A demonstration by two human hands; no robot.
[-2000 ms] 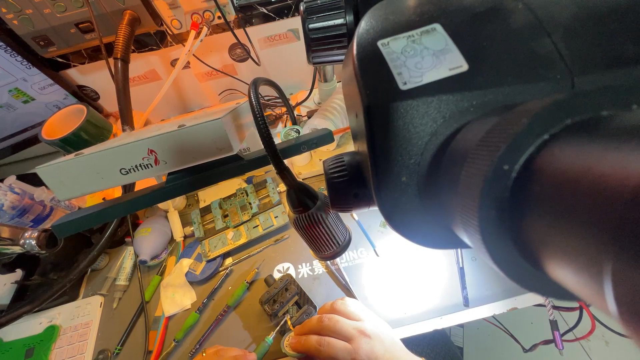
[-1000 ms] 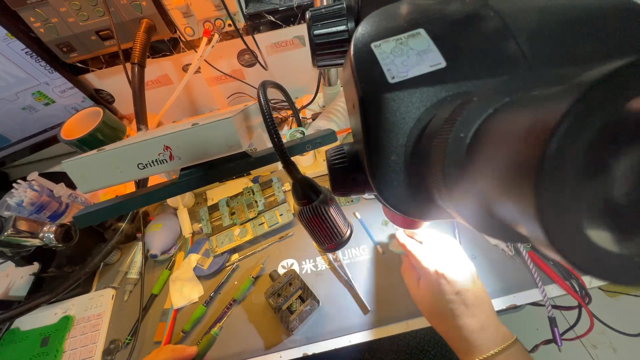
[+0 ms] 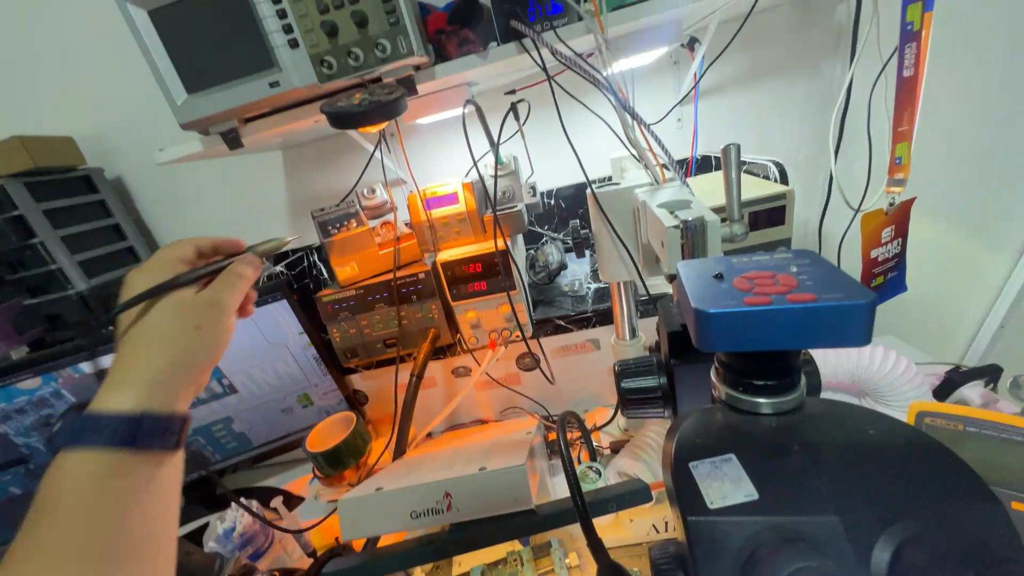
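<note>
My left hand (image 3: 188,312), with a dark band at the wrist, is raised at the left in front of the computer monitor (image 3: 272,372). Between its thumb and fingers it holds a slim dark pen-shaped tool (image 3: 200,272) with a pointed metallic tip, most likely tweezers. The tip points right, toward the orange-lit bench units (image 3: 368,248). At the lower right stands the black microscope body (image 3: 800,488), with a blue camera (image 3: 776,308) on top. My right hand is out of view.
A power supply (image 3: 484,296) with red digits stands behind the white Griffin-marked box (image 3: 444,480). A round black lamp (image 3: 364,106) hangs below the shelf, which bears an oscilloscope (image 3: 272,48). Cables dangle at the centre. The flexible lamp neck (image 3: 576,496) rises beside the microscope.
The view has swung up from the bench. My left hand, low at the bench edge before, is now raised with the dark tool. My right hand, under the microscope a second ago, has left view.
</note>
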